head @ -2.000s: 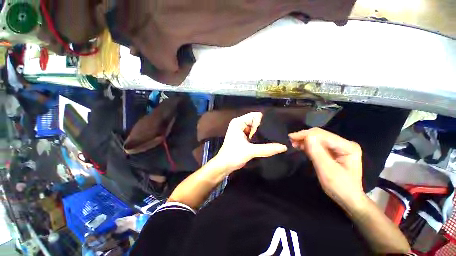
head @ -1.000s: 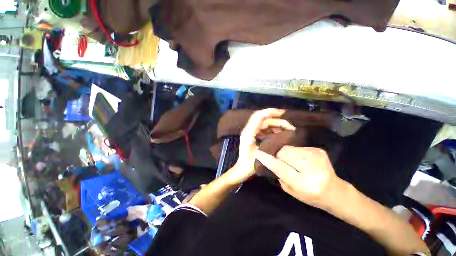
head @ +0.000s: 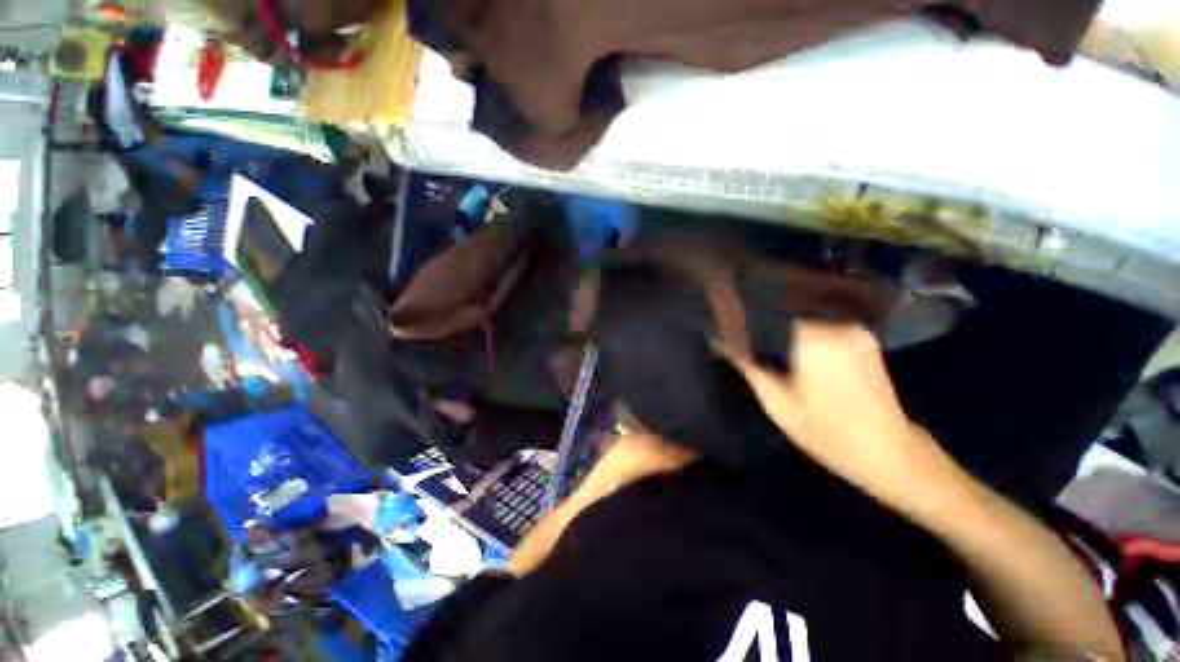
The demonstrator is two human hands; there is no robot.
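A black garment piece [head: 654, 349] lies over my lap between my hands, blurred. My left hand is hidden beneath or behind it; only my wrist and forearm show at its lower left. My right hand [head: 828, 382] is at the right side of the black piece, its fingers stretched toward it and blurred; whether they grip it cannot be told. Brown pieces [head: 835, 292] lie at the lap just below the table edge, partly covered.
A brown-and-black bundle [head: 776, 32] lies on the white table [head: 776, 123] ahead. Hanging brown-black pieces [head: 453, 287] are left of my lap. A blue plastic crate [head: 278, 466] stands lower left. A red basket [head: 1152, 550] is at the right edge.
The black piece now covers the area where my left hand was visible. My right hand has moved slightly right and up, away from the left. The view has shifted, with the table higher in frame.
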